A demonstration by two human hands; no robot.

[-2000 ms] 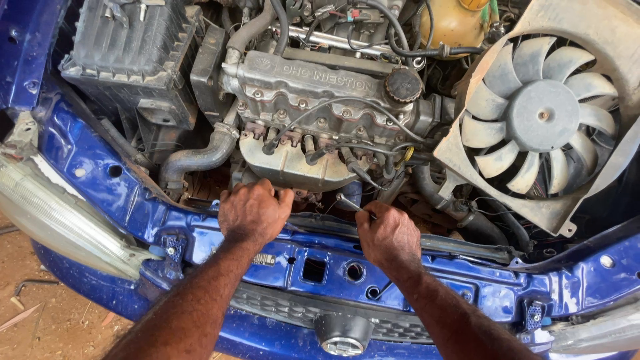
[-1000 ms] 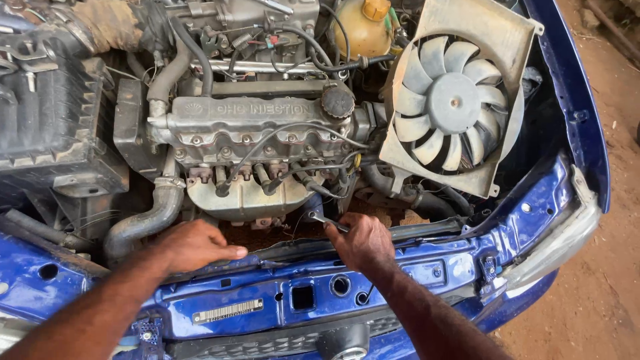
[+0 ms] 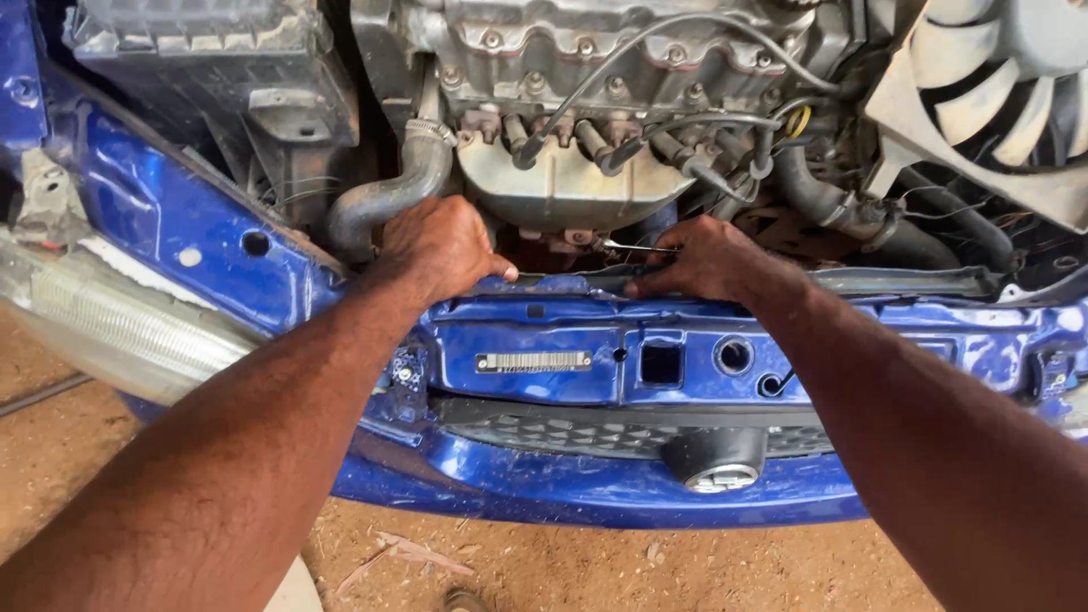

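My right hand (image 3: pixel 701 259) holds a metal wrench (image 3: pixel 633 247) whose bright end points left, beside a rusty bolt lug (image 3: pixel 578 238) under the exhaust manifold's heat shield (image 3: pixel 578 183). Left of it, my left hand (image 3: pixel 446 242) rests at the inner edge of the blue front crossmember (image 3: pixel 527 340), near the lower bend of a radiator hose (image 3: pixel 382 200). Its thumb points right; its fingers are curled down and partly hidden, so what they touch cannot be told. Spark plug leads (image 3: pixel 612 157) run above the shield.
A black air filter box (image 3: pixel 212 76) is at upper left, and a radiator fan (image 3: pixel 977 76) in its shroud at upper right. A headlight (image 3: pixel 136 306) sits at the left. The grille (image 3: pixel 561 429) lies below the crossmember, with bare soil (image 3: pixel 510 561) in front.
My left hand has gone from over the crossmember to its inner edge by the hose. The wrench in my right hand now lies flatter, pointing left. The view has moved closer.
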